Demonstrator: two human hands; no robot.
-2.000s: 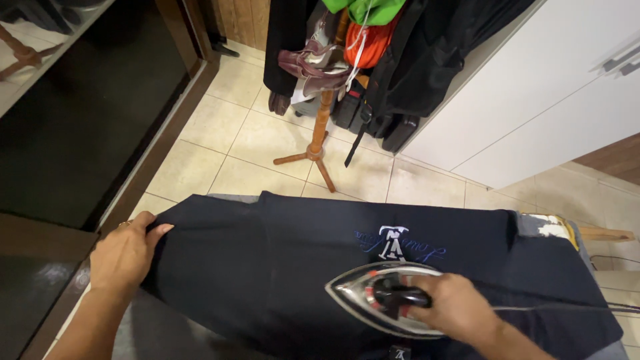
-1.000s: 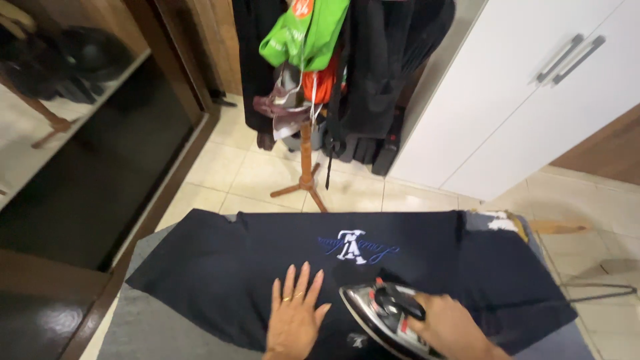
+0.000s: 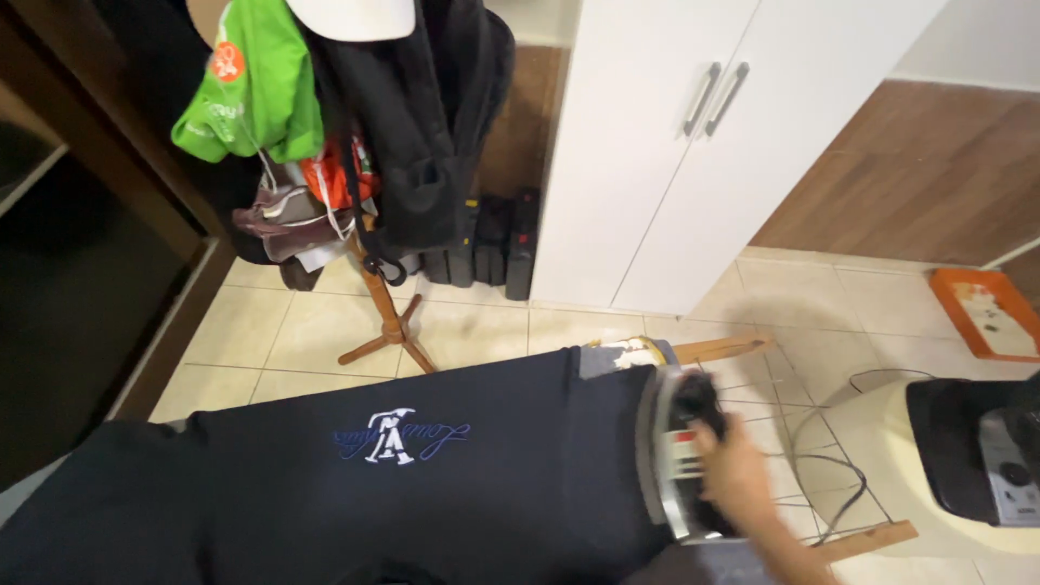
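A dark navy shirt point(image 3: 504, 455) with white and blue embroidery point(image 3: 390, 436) lies spread over an ironing board point(image 3: 605, 361), whose worn padded end shows at the shirt's right side. My right hand point(image 3: 731, 475) is closed around the black handle of a clothes iron point(image 3: 678, 463). The iron is at the shirt's right edge, slightly blurred; whether its plate touches the cloth I cannot tell. My left hand is out of the frame.
Behind the board stands a wooden coat rack point(image 3: 392, 329) hung with bags and dark clothes. A white cabinet point(image 3: 634, 179) is beyond. At right are a loose cord point(image 3: 861, 479), an orange tray point(image 3: 995, 313) and a cream appliance point(image 3: 861, 439).
The iron, in my right hand, has moved from beside the embroidery to the shirt's right edge. My left hand, earlier flat on the shirt, has left the view. The view has swung right.
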